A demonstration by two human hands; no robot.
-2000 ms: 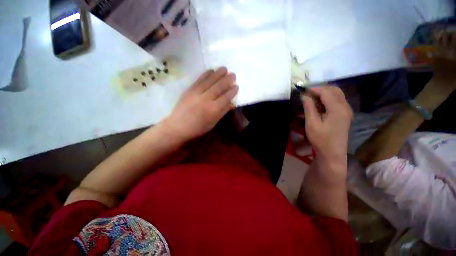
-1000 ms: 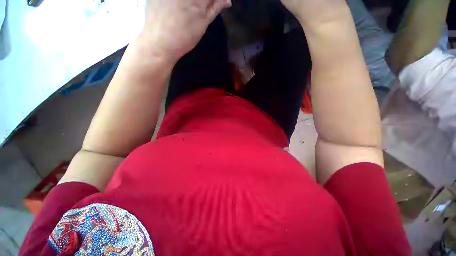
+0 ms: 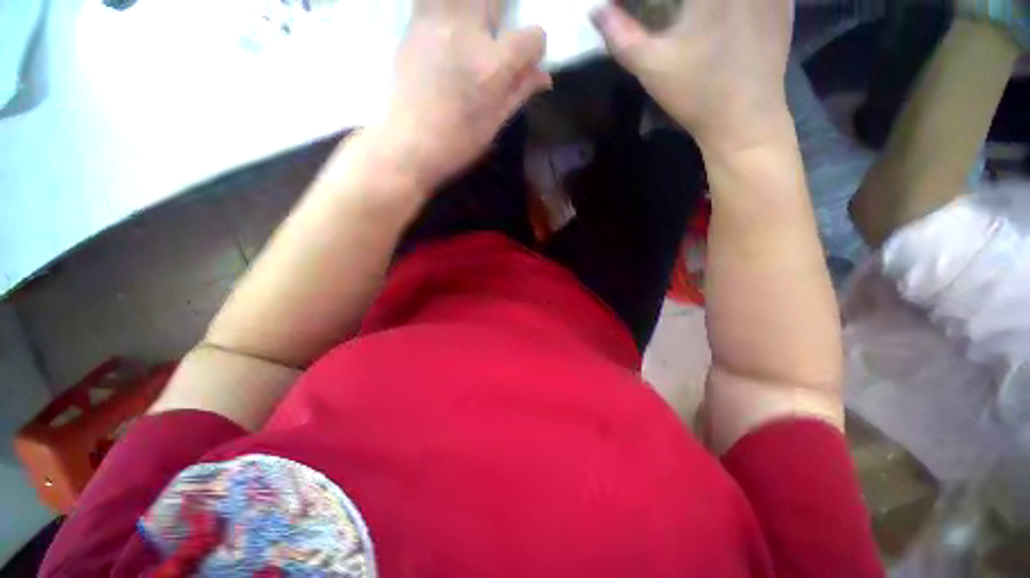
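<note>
My left hand [image 3: 457, 96] is at the front edge of the white table [image 3: 203, 124], its upper fingers cut off by the top edge of the picture. My right hand [image 3: 706, 62] is at the top, partly cut off, with the thumb pointing left. A small dark shape shows by its fingers; I cannot tell whether it is held. A bright white surface, perhaps paper [image 3: 565, 32], lies between the hands. Several small dark dots [image 3: 282, 14] show on the table at the top, blurred.
A person's bare forearm [image 3: 932, 124] and white sleeve [image 3: 960, 254] are at the right. A red-orange slotted plastic stool [image 3: 85, 423] stands on the floor at the lower left. The curved table edge runs down to the left. Clear plastic is at the lower right.
The view tilted down onto my lap, then slightly back up. The phone and most of the table have left the view. A thin tool seen earlier in my right hand no longer shows clearly.
</note>
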